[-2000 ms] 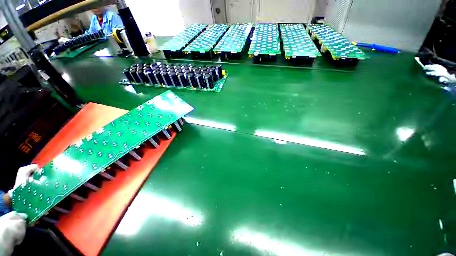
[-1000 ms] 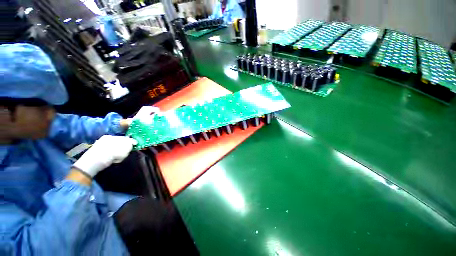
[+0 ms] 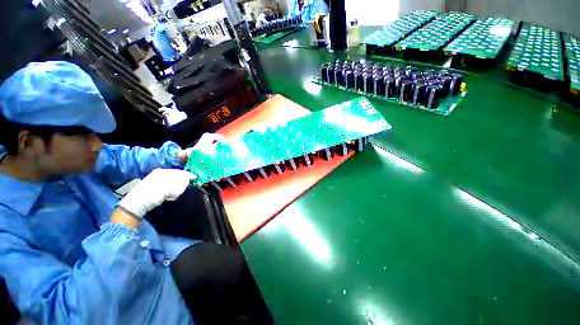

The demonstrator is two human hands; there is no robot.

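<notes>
Neither of my hands is in view. A long green circuit board, solder side up, lies nearest in front, tilted over the orange-red mat. Dark capacitors point down under its near edge. Another person beside me at the left holds its left end with two white-gloved hands. Whether the board's far end touches the bench cannot be told. A second board with rows of black capacitors facing up lies on the green bench behind it.
The co-worker, in a blue smock and cap, fills the left side. Black equipment with a red display stands behind the mat. Several boards, solder side up, lie at the far right of the green bench. More people are far back.
The view has swung left, bringing the co-worker's head and body into the picture. The co-worker's gloved hands still hold the long board over the mat.
</notes>
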